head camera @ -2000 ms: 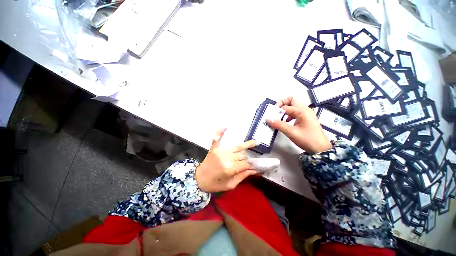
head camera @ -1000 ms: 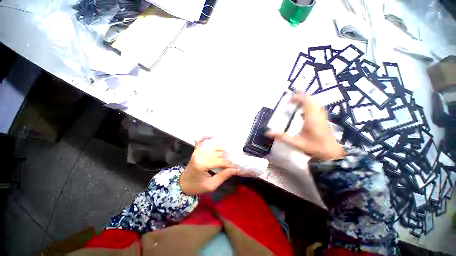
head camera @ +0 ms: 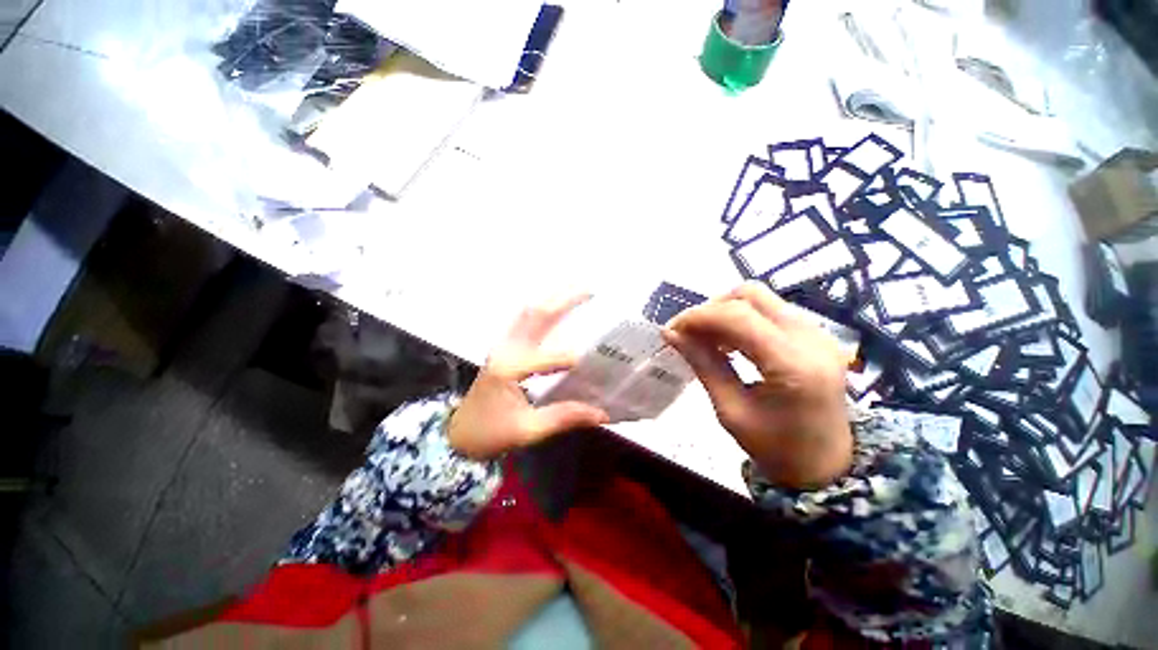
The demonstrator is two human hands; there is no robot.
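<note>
My left hand (head camera: pixel 518 387) holds a sheet of printed labels (head camera: pixel 622 371) between thumb and fingers, above the table's front edge. Fine grey print shows on the sheet. The fingertips of my right hand (head camera: pixel 762 368) pinch the sheet's upper right corner. A stack of small dark blank tags (head camera: pixel 671 301) lies just behind the sheet, mostly hidden by the sheet and my right hand. A large loose heap of labelled tags (head camera: pixel 933 292), white with dark borders, lies to the right.
A green tape roll (head camera: pixel 739 57) holds an upright object at the top. White pads (head camera: pixel 396 127), clear plastic (head camera: pixel 140 95) and dark tangled strings (head camera: pixel 273 45) lie upper left. A small brown cardboard box (head camera: pixel 1118 197) stands at the right edge.
My right hand has carried a labelled tag from the stack to the heap, let it go, and come back to the sheet. My left hand has raised and turned the label sheet.
</note>
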